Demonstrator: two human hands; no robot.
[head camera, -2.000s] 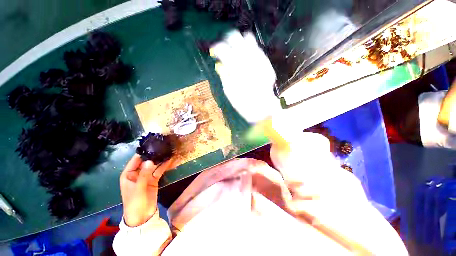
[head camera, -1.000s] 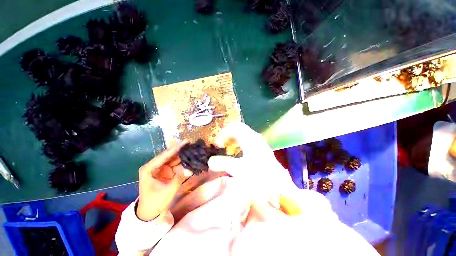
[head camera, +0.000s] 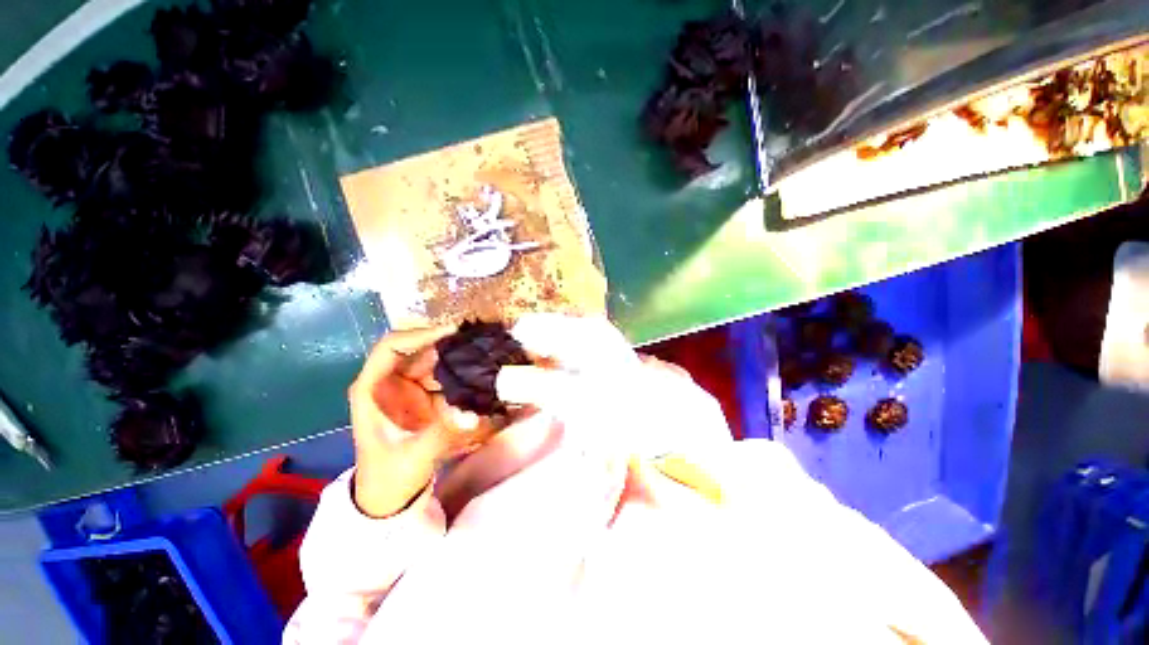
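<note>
A dark ribbed round part (head camera: 476, 367) is held between both hands just below the tan cardboard pad (head camera: 435, 189). My left hand (head camera: 410, 410), bare, grips its left side. My right hand (head camera: 573, 365), in a white overexposed glove, has its fingers on the part's right side; the glove blends with the sleeve. White paste (head camera: 479, 250) lies on the middle of the pad. A heap of black ribbed parts (head camera: 158, 277) lies on the green bench to the left. Loose black parts (head camera: 691, 95) lie right of the pad.
A blue bin (head camera: 932, 466) below the bench at right holds several ribbed round parts (head camera: 827, 413). A smaller blue crate (head camera: 158, 554) and a red openwork item (head camera: 271, 504) are at lower left. A slim pale tube (head camera: 19, 435) lies far left. A glossy clear sheet (head camera: 869, 63) covers the upper right.
The right hand has come from the upper right of the pad down to the part in the left hand. Both hands now hold the part, which was first in the left hand alone.
</note>
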